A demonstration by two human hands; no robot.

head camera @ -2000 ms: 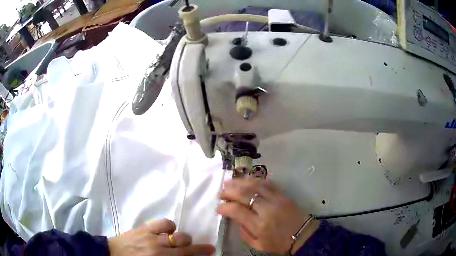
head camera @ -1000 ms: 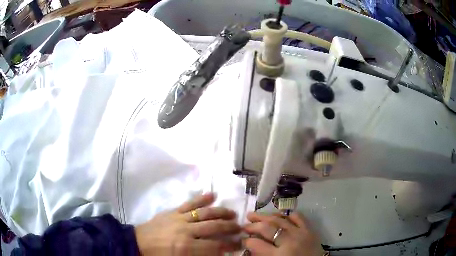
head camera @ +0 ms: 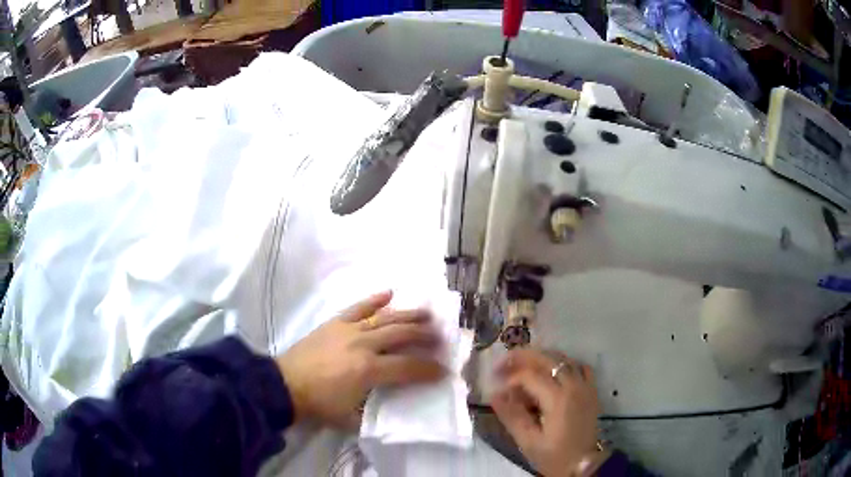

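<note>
A large white garment piece [head camera: 224, 242] with thin dark double stitching lies left of the needle. Its folded end [head camera: 415, 415] lies in front of the presser foot [head camera: 469, 307], under the sewing machine head [head camera: 634, 205]. My left hand [head camera: 369, 359] lies flat on the cloth, fingers pointing right and slightly blurred. My right hand [head camera: 546, 401] is right of the cloth edge, over the machine bed, with thumb and fingers bent and blurred; no cloth shows between them.
A grey plastic-wrapped lamp-like piece [head camera: 387, 149] hangs left of the head. A control panel [head camera: 810, 144] stands upper right. A pale tub [head camera: 373, 42] is behind the machine. Another tub [head camera: 103, 84] is at the far left.
The view has shifted. The folded cloth end now shows in front of the foot. My left hand has moved up on the cloth, and my right hand has come away from its edge.
</note>
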